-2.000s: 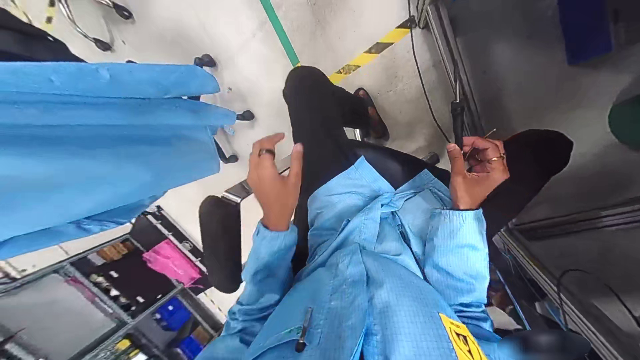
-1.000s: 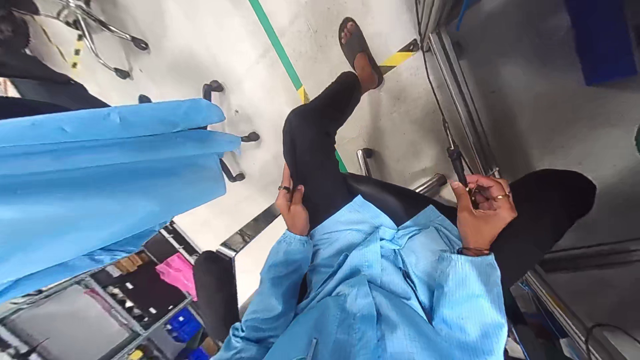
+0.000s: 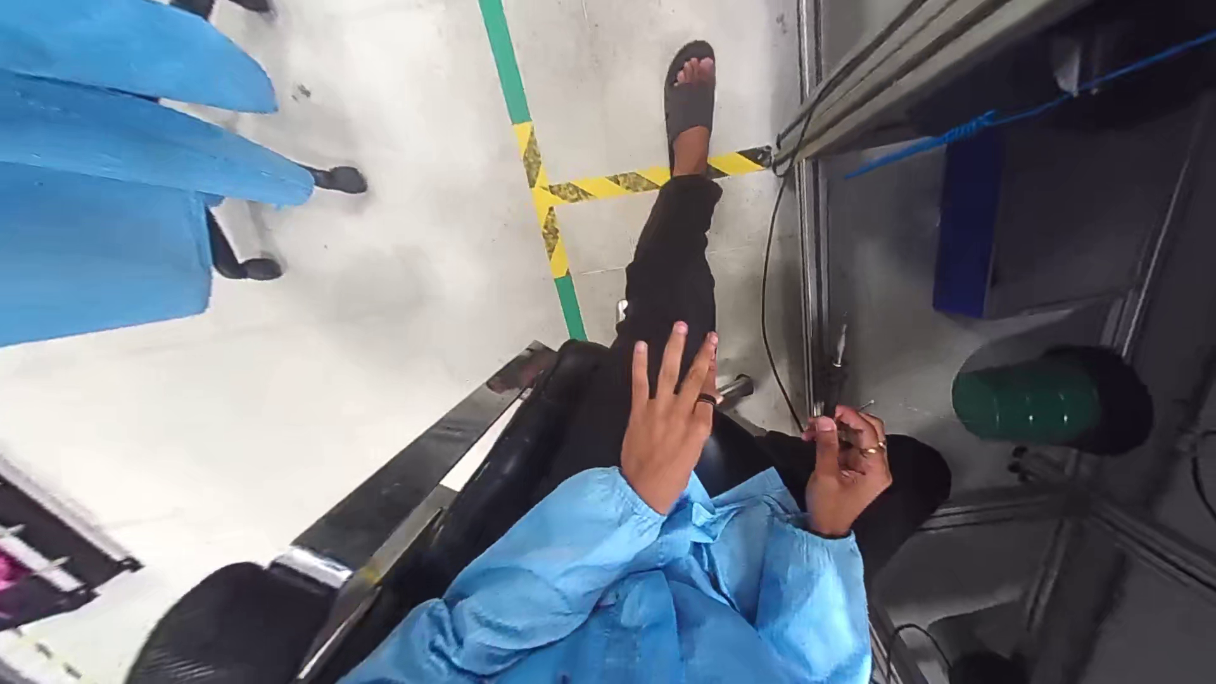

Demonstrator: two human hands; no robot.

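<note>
My left hand (image 3: 669, 432) is palm down with its fingers spread, over the black-trousered thigh (image 3: 670, 275) of my outstretched leg; a dark ring is on one finger. Whether it touches the cloth is not clear. To the right, my right hand (image 3: 847, 467) has thumb and fingers pinched around the lower end of a slim black-handled tool (image 3: 829, 382) with a pale metal tip pointing away from me. The fingers hide part of its handle. Another thin piece shows beside the fingertips, too small to identify. Both my sleeves are light blue.
Beside me on the left is a chair with a metal armrest frame (image 3: 418, 465). A person in a blue coat (image 3: 104, 199) is at the upper left. At right are an aluminium-profile frame (image 3: 810, 285), a hanging black cable (image 3: 766, 285), a green bin (image 3: 1031, 399) and a blue panel (image 3: 967, 228).
My left hand has moved from the outer side of my thigh to above it, fingers now spread. My leg reaches further forward. The right hand keeps its pinch on the tool. The view has shifted.
</note>
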